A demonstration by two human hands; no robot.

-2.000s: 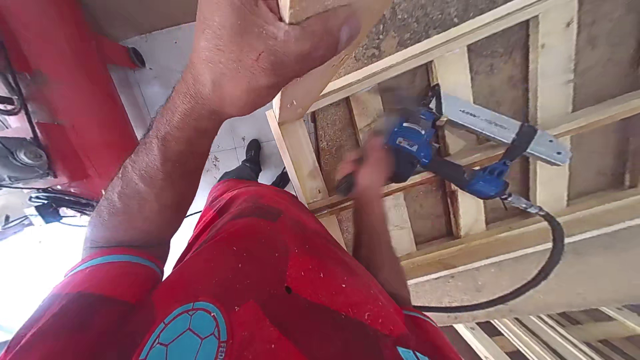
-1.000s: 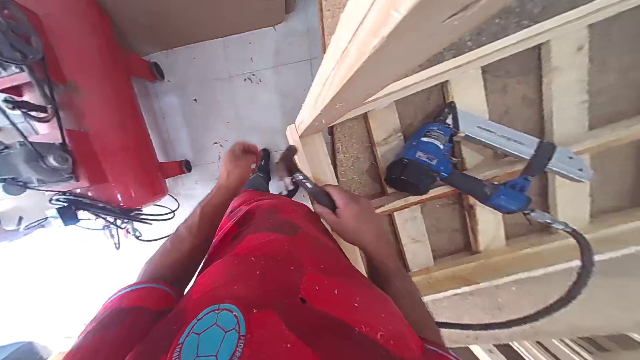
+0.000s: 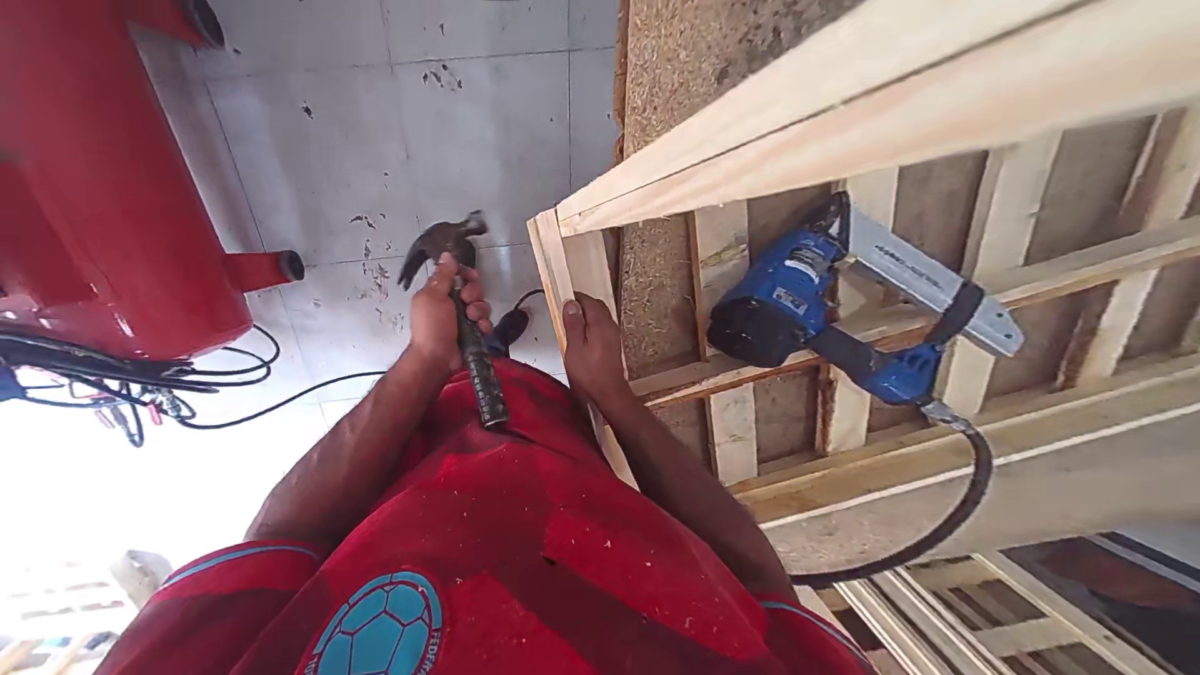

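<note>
A claw hammer (image 3: 473,347) is in my left hand (image 3: 445,314), held high on the handle just below its dark metal head, over the floor in front of my red shirt. My right hand (image 3: 595,347) rests with thumb and fingers at the edge of the end board (image 3: 553,267) of a wooden slatted frame. Behind that hand, a blue pneumatic nailer (image 3: 787,286) with a long metal magazine lies on the slats, its black hose attached. A long pale beam (image 3: 750,131) rises from the corner of the frame toward the upper right.
A red metal tank (image 3: 122,187) stands at the left on tiled floor (image 3: 469,122), with black cables (image 3: 187,375) beside it. The nailer's hose (image 3: 970,497) curves down behind my right arm. More slatted wooden frames (image 3: 1012,600) are at the lower right.
The hammer has passed from my right hand to my left. My right hand is now at the end board. Two seconds ago my left hand was up on the beam and my right was near the nailer.
</note>
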